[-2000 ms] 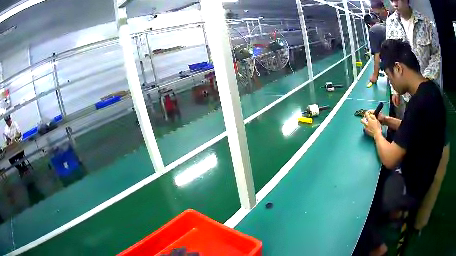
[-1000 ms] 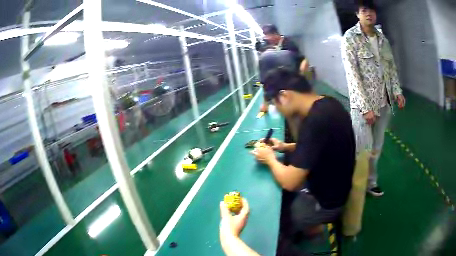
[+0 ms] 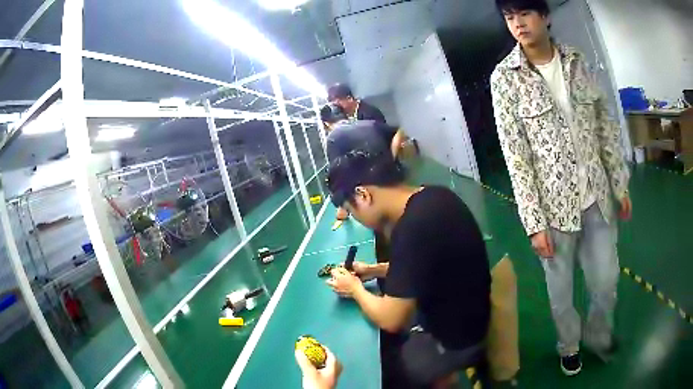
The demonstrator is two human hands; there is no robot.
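My right hand is low in the middle of the view, cut off by the bottom edge. It holds a gold ball-shaped head with dark lines around it, raised in front of the teal-green bench top. The fingers partly cover the ball, and its opening cannot be made out. My left hand is out of the picture.
A seated person in black works at the bench with a dark-ended part. A person in a patterned jacket stands at right; others are beyond. White-and-dark parts and a yellow cylinder lie on the belt. A white post stands left.
The view has swung right and up, and the red tray has left it. My right hand has come into view with the gold head. The standing person now appears larger.
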